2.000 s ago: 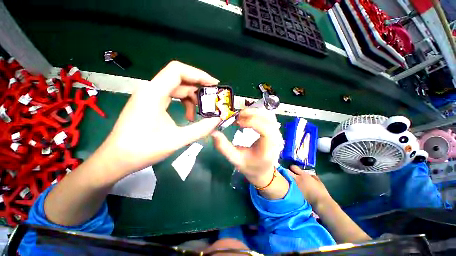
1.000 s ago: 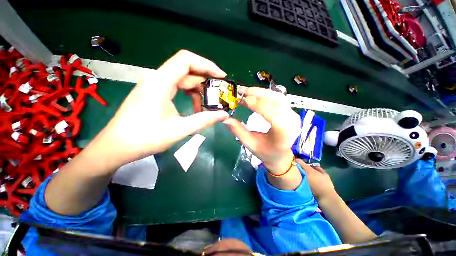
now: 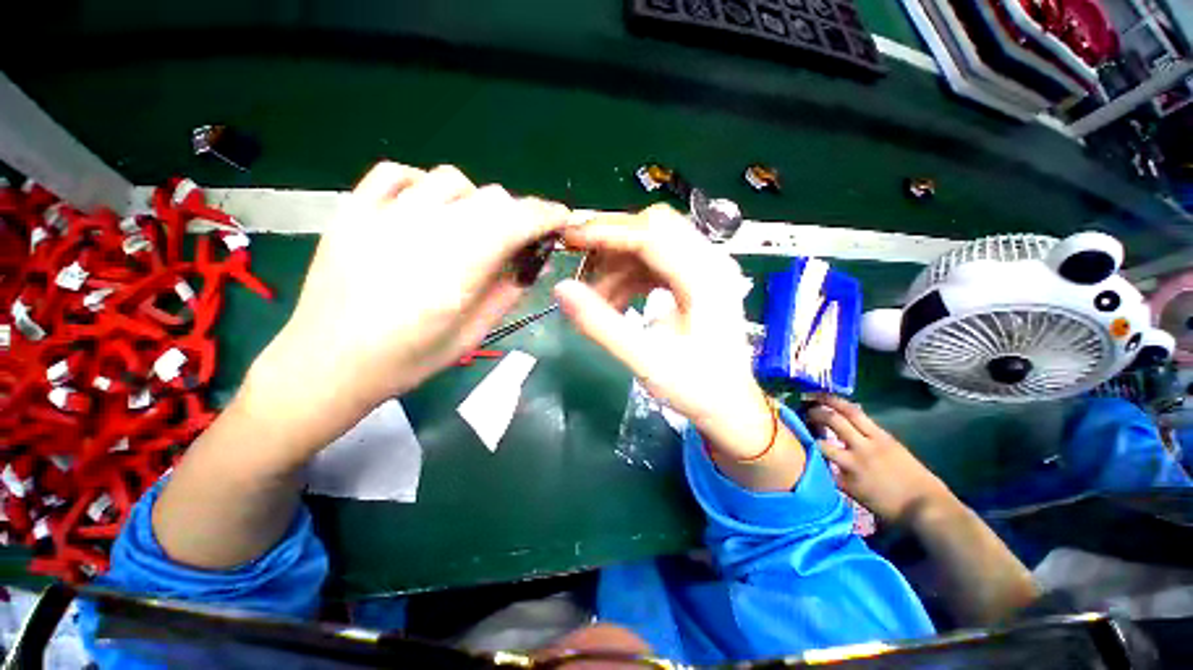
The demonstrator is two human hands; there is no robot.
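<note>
My left hand (image 3: pixel 399 282) holds the small black device housing (image 3: pixel 534 259) between thumb and fingers, in front of me above the bench. The housing is mostly hidden by my fingers, and its open side with the amber film does not show. My right hand (image 3: pixel 680 308) is at the housing's right side, thumb and fingertips bent towards it. I cannot tell whether its fingertips grip the housing. Thin dark tweezers (image 3: pixel 521 325) show below and between my hands. White wipes lie on the bench, one narrow piece (image 3: pixel 496 399) below the tweezers and a larger sheet (image 3: pixel 369 456) at my left forearm.
A pile of red clamps (image 3: pixel 98 380) is at left. A blue box with pale sticks (image 3: pixel 809 327) and a panda fan (image 3: pixel 1014 321) are at right. Small units (image 3: pixel 763 177) lie along the belt beyond the white rail. Another person's hand (image 3: pixel 870 458) is below the box.
The housing has tilted, so its silver and amber inside is now hidden. My right fingers have moved up beside it. The tweezers have come into view. The units on the belt have shifted left.
</note>
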